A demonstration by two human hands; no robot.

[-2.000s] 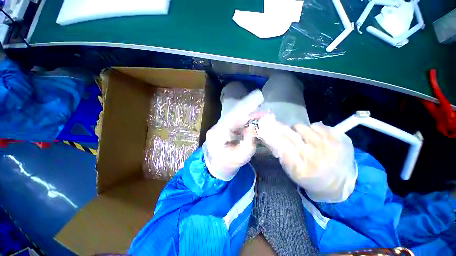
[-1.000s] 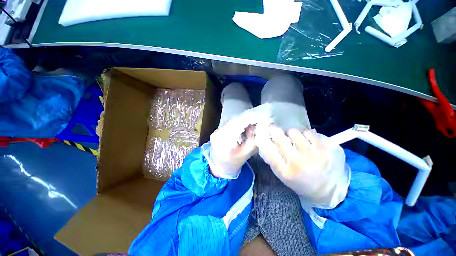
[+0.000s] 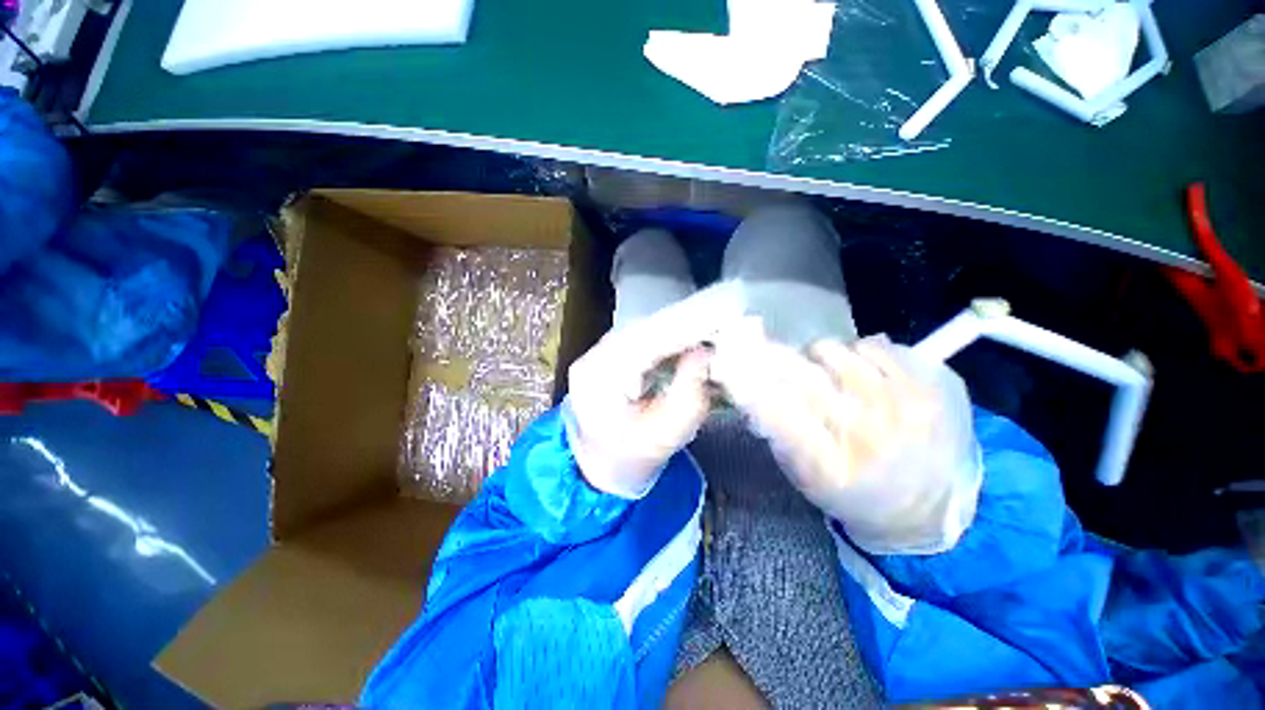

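My gloved left hand and gloved right hand meet above my lap. A white jointed arm passes out from under my right hand to the right, with bends at its joints. My right hand is closed around its near part. My left fingers pinch the arm's near end, where a small dark, shiny piece shows between the fingertips. The fingers and gloves hide most of this end, so I cannot tell what the piece is.
A carton with shiny clear packs stands left of my knees. On the green bench lie a white foam sheet, a white cloth, clear film and more white arms. A red-handled tool is at the right edge. A blue sleeve shows far left.
The arm's free end swung down and then back up, with my right hand turning slightly. Both hands stay together over the lap. The blue sleeve at far left has shifted.
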